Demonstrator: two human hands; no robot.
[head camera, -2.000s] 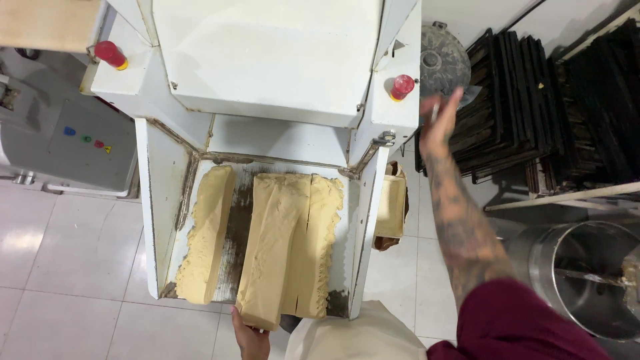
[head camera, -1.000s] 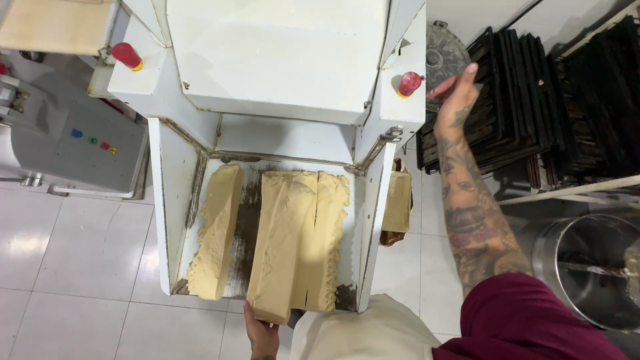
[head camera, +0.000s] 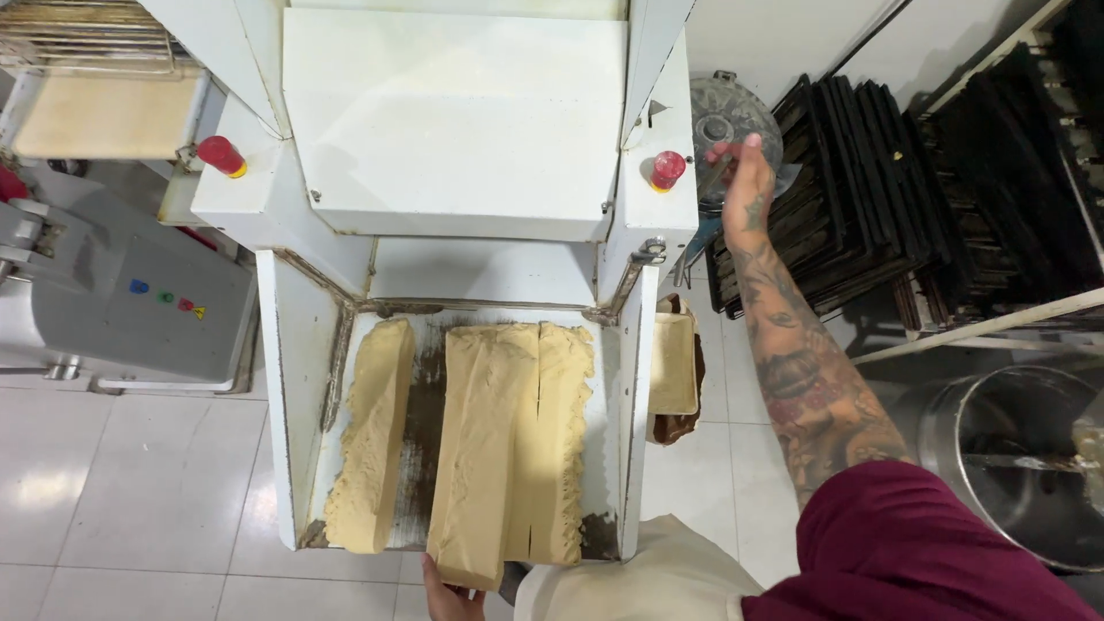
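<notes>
Several long slabs of pale dough lie in the metal feed tray of a white machine. One slab lies on the left; the thick middle slab lies against a flatter, ragged-edged slab on the right. My left hand is at the near end of the middle slab, which juts past the tray's front edge; its fingertips touch the slab's underside and the rest of the grip is hidden. My right hand is raised right of the machine with nothing plainly in it, beside the red button.
A second red button is on the machine's left side. Dark baking trays stand stacked at the right, near a round grey lid. A metal mixing bowl is at the lower right, a grey machine at the left.
My right hand has stayed raised right of the machine, its fingers drawn in somewhat since a second ago. The dough slabs and my left hand show no plain change.
</notes>
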